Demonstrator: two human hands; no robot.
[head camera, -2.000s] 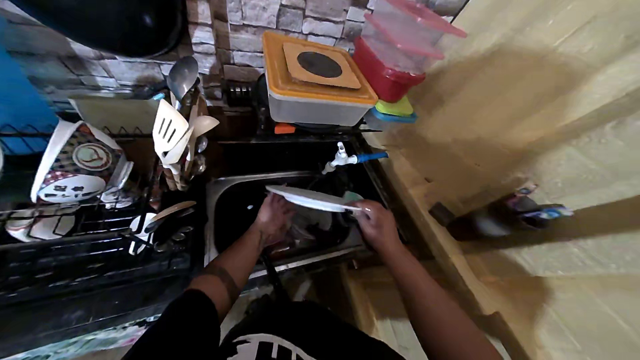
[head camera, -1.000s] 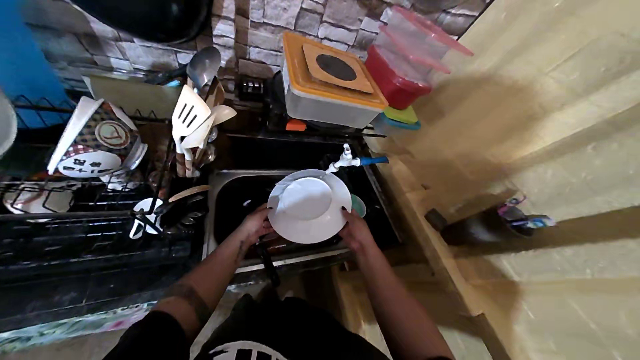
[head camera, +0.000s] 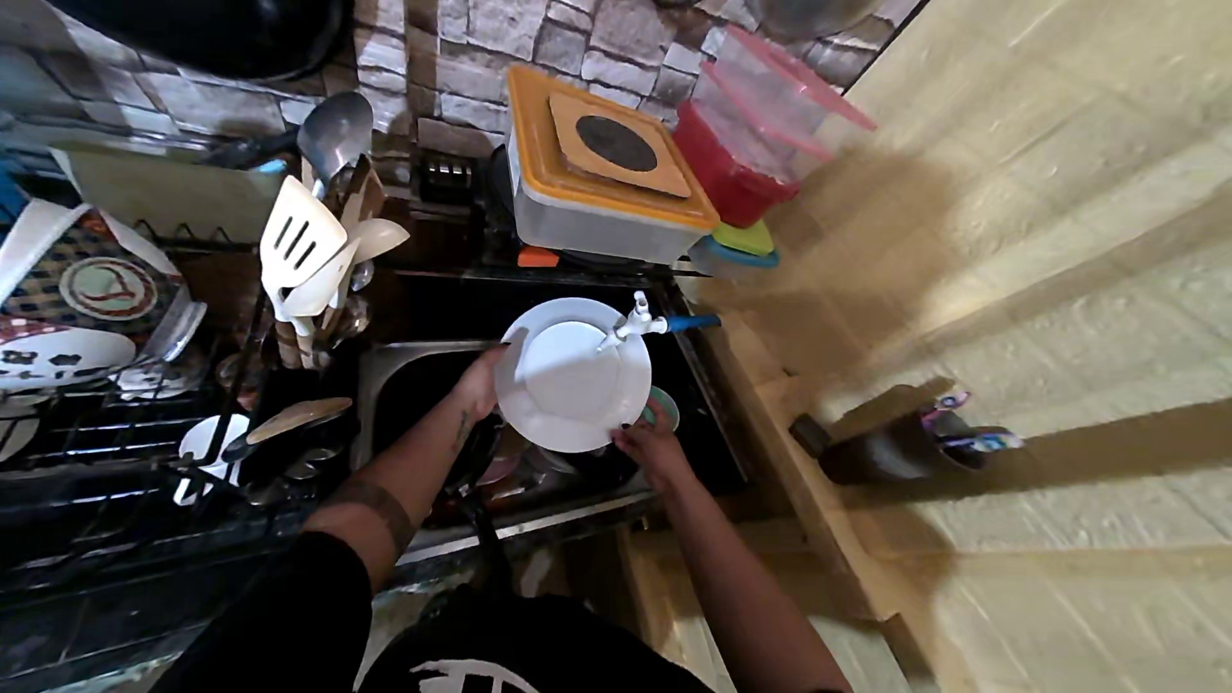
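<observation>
A white plate (head camera: 568, 375) is held over the sink with its eating side up, its far part under the spout of a white faucet (head camera: 635, 322) with a blue handle. My left hand (head camera: 479, 383) grips the plate's left rim. At the lower right rim my right hand (head camera: 654, 445) closes on it, thumb at the edge. Just behind that hand, a green bowl or cup (head camera: 664, 409) shows in part. Below the plate, the steel sink (head camera: 414, 348) holds dishes and a dark-handled pan, partly hidden.
On the left stands a black dish rack (head camera: 115, 452) with plates; spatulas and a ladle (head camera: 337, 135) rise beside it. Behind the sink sits an orange-lidded plastic container (head camera: 606, 217) near red tubs (head camera: 736, 164). A dark cup with toothbrushes (head camera: 895, 452) is at the right wall.
The plate was seen nearly edge-on two seconds ago, then tipped to show its face. Since one second ago it has moved farther under the faucet, still in both hands.
</observation>
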